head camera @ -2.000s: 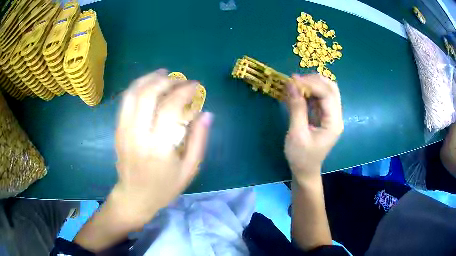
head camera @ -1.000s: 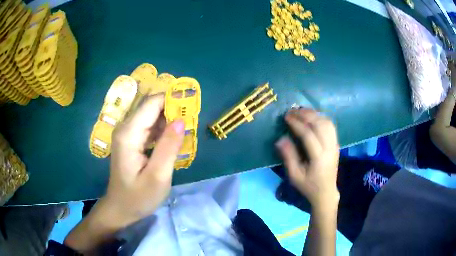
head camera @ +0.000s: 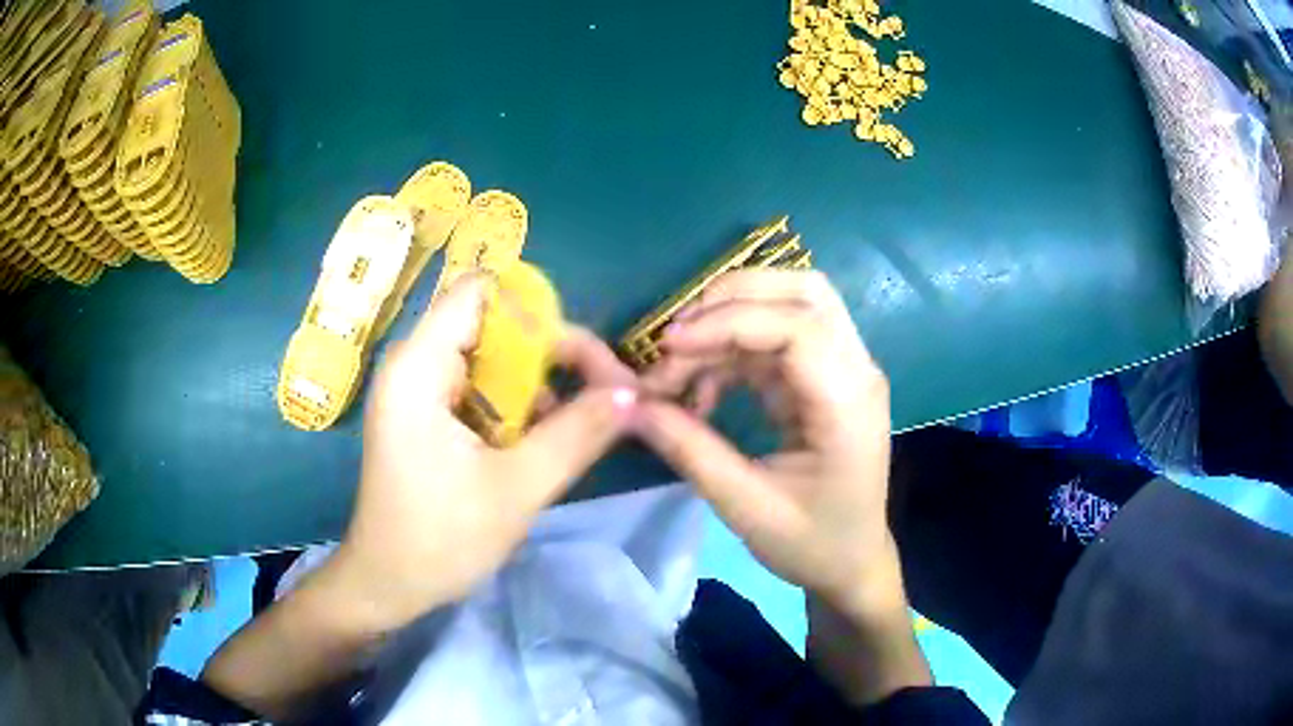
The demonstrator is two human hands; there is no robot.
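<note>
My left hand (head camera: 461, 426) holds a yellow moulded body (head camera: 513, 348), slightly blurred and tilted, above the bench. My right hand (head camera: 794, 440) is beside it, its thumb and finger bent together close to my left thumb tip. Whether a small clip is between its fingers cannot be made out. A nested working stack of bodies (head camera: 716, 284) lies on the bench behind my right hand, partly hidden by it. Bodies set aside (head camera: 355, 284) lie flat and overlapping left of my left hand. The loose clip pile (head camera: 848, 71) is at the far side, right of centre.
Supply stacks of bodies (head camera: 185, 156) stand at the upper left. A bag of small parts (head camera: 40, 475) is at the left edge. A bag of pale parts (head camera: 1205, 170) lies at the right, near another person's arm (head camera: 1276, 319). The bench edge (head camera: 1021, 404) curves below my hands.
My right hand has moved left from the bare bench to meet my left hand. The held body has turned and tilted. The working stack is now partly covered by my right hand.
</note>
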